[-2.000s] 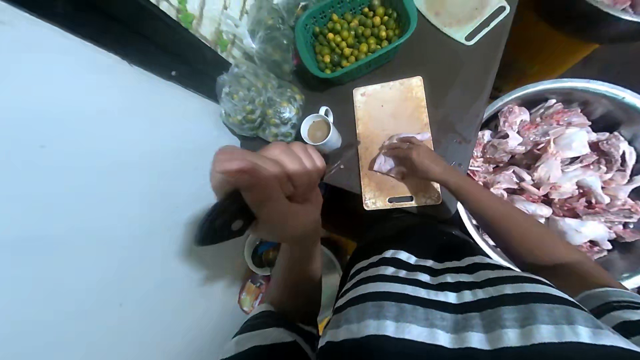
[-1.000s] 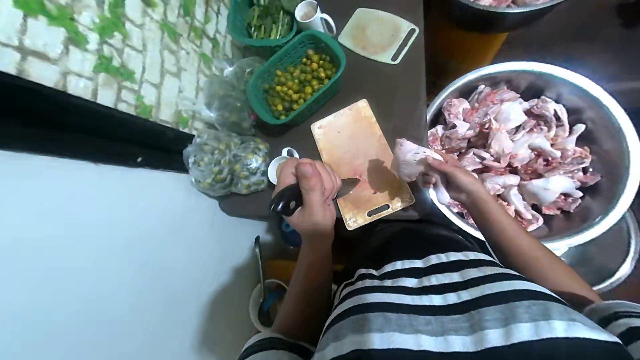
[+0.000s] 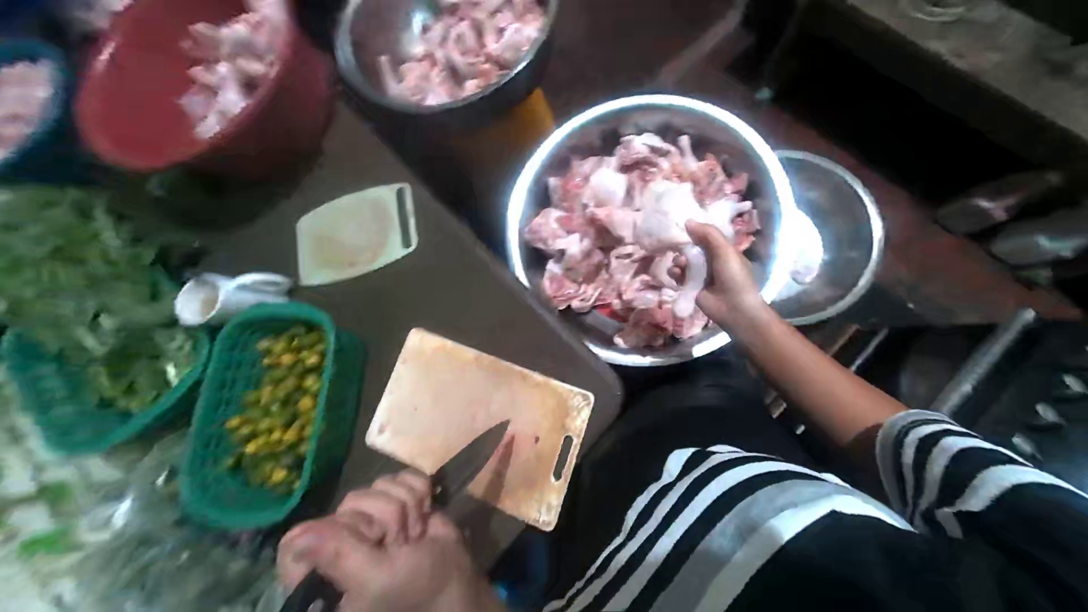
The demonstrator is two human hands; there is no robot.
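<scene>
My left hand (image 3: 382, 535) grips the black handle of a kitchen knife (image 3: 472, 459), whose blade points over a stained cutting board (image 3: 476, 399). No meat lies on that board, only a few small marks. At the right, my right hand (image 3: 722, 272) is over a wide metal basin (image 3: 527, 195) heaped with raw chicken pieces (image 3: 620, 221). Its thumb lies on a pale chicken piece (image 3: 667, 225); the other fingers are mostly hidden, and blur hides where that piece ends.
A green basket (image 3: 204, 476) of small yellow-green citrus fruits (image 3: 280, 408) stands left of the board, beside leafy greens (image 3: 85, 280) and a white mug (image 3: 200, 302). Farther off are a second cutting board (image 3: 357, 234), a red tub (image 3: 127, 102) and another metal basin (image 3: 344, 42), both with meat.
My right hand has moved from the board, where it was on a chicken piece, to over the basin of chicken. My left hand still holds the knife. The view has swung strongly.
</scene>
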